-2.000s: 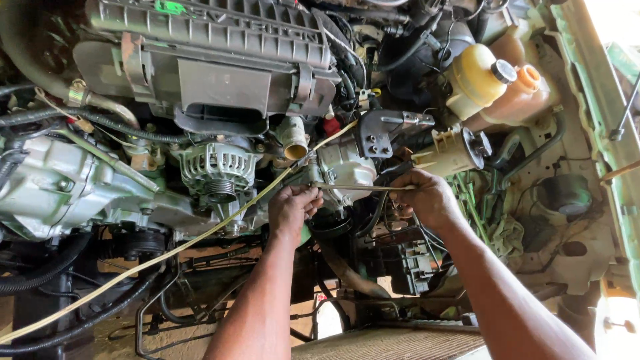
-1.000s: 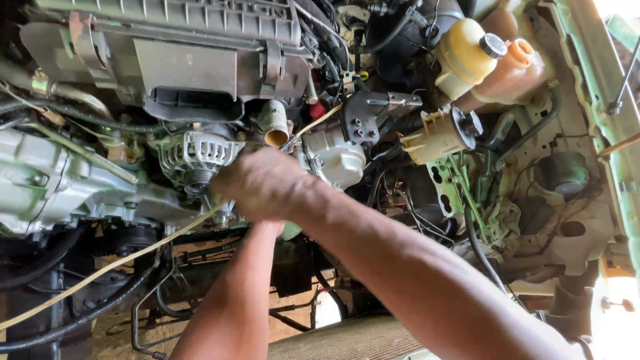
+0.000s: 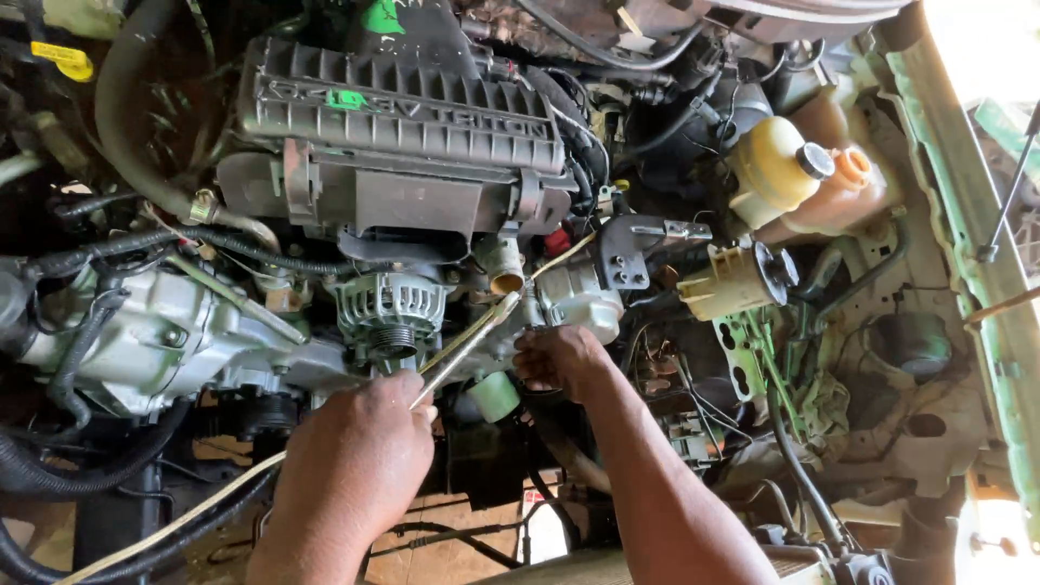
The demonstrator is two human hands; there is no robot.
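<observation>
My left hand (image 3: pixel 366 439) grips a long, shiny metal wrench (image 3: pixel 459 357), which slants up and right towards an open brown-lined pipe end (image 3: pixel 508 276). A pale cord (image 3: pixel 175 516) runs from the lower left, passes by this hand and continues alongside the wrench. My right hand (image 3: pixel 561 361) is at the engine front, its fingers curled just below a round silver housing (image 3: pixel 581 301). Its fingertips are in shadow, so whether they hold anything cannot be told. Between the hands lies a pale green cylindrical part (image 3: pixel 494 396). The alternator (image 3: pixel 390 313) sits above my left hand.
A black ribbed air-filter cover (image 3: pixel 398 114) spans the top. At right are a yellowed reservoir with a black cap (image 3: pixel 772 171), an orange-necked tank (image 3: pixel 845 195) and a loose-looking capped reservoir (image 3: pixel 735 280). Hoses and wires surround the engine; a radiator edge (image 3: pixel 569 569) lies at the bottom.
Two seconds ago the wrench lay level between both hands. One second ago my arms crossed, the right hand near the alternator; now they are apart, with the wrench in my left hand.
</observation>
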